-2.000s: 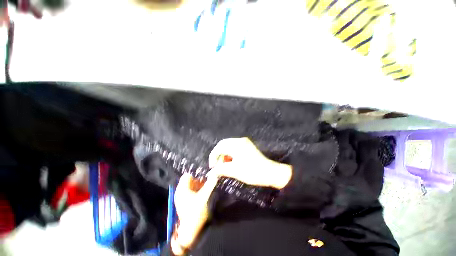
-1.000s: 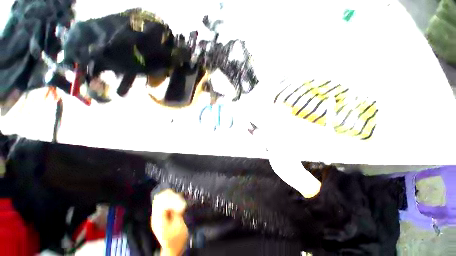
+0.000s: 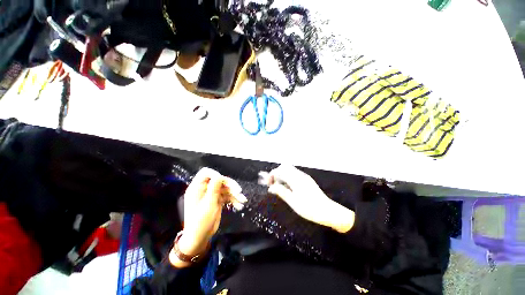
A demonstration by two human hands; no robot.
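A dark garment [image 3: 368, 245] lies across my lap, with a narrow speckled trim [image 3: 276, 228] running diagonally over it. My left hand [image 3: 202, 214], with a band on its wrist, is on the trim, its fingers bent around the garment's edge. My right hand [image 3: 308, 199] is just right of it over the garment, fingertips close together and pointing left, apart from the left hand. No needle or thread can be made out; the picture is overexposed on the hands.
On the white table [image 3: 172, 129] are blue-handled scissors [image 3: 262, 112], a small ring [image 3: 200, 112], a tangled black trim heap [image 3: 290, 43], a black phone-like rectangle [image 3: 221, 63], a black bag [image 3: 141, 23] and a yellow-and-black striped packet [image 3: 397, 106]. A purple stool [image 3: 460, 236], a blue basket [image 3: 131, 259] and red clothing [image 3: 17, 248] are nearby.
The right hand, raised at the table edge a second ago, is back down over the garment, near the left hand. The left hand is higher in the picture. The view has shifted and is sharper.
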